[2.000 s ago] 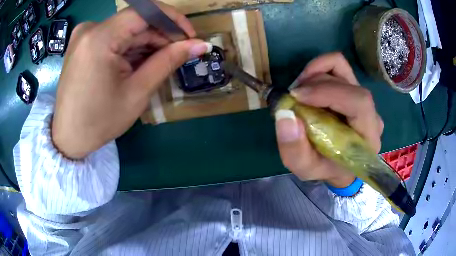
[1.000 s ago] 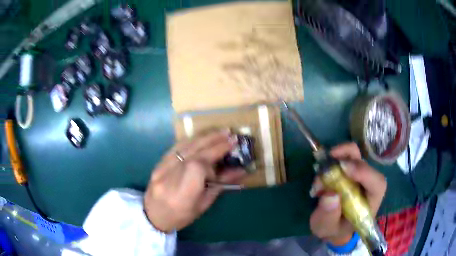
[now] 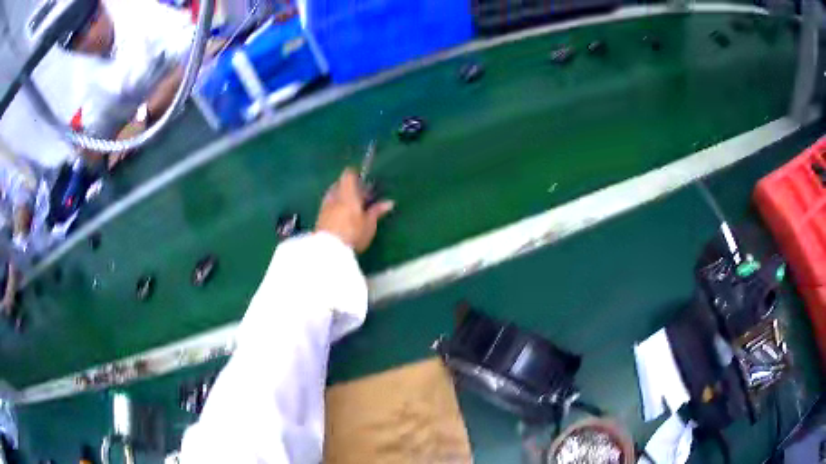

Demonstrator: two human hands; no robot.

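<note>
My left hand point(image 3: 349, 216) reaches over the long green strip point(image 3: 507, 163) beyond the bench. It holds the slim grey tweezers point(image 3: 369, 159), which point up and away. A small dark item point(image 3: 369, 192) shows at its fingers, perhaps a watch housing; blur hides whether it is gripped or lies on the strip. Other small black housings lie on the strip, one point(image 3: 411, 128) just beyond the hand and one point(image 3: 289, 225) to its left. My right hand and the soldering iron are not in view.
A pale rail point(image 3: 543, 234) divides strip and bench. Nearer are the cardboard sheet point(image 3: 398, 417), black fan point(image 3: 512, 362), shavings pot point(image 3: 590, 446) and white paper point(image 3: 661, 370). A red basket point(image 3: 801, 227) stands at right. Blue bins point(image 3: 389, 36) and a person point(image 3: 136, 63) are beyond the strip.
The view has swung up to the far strip. My left hand has moved from the fixture out over the strip, still with the tweezers. My right hand and the iron have left the view.
</note>
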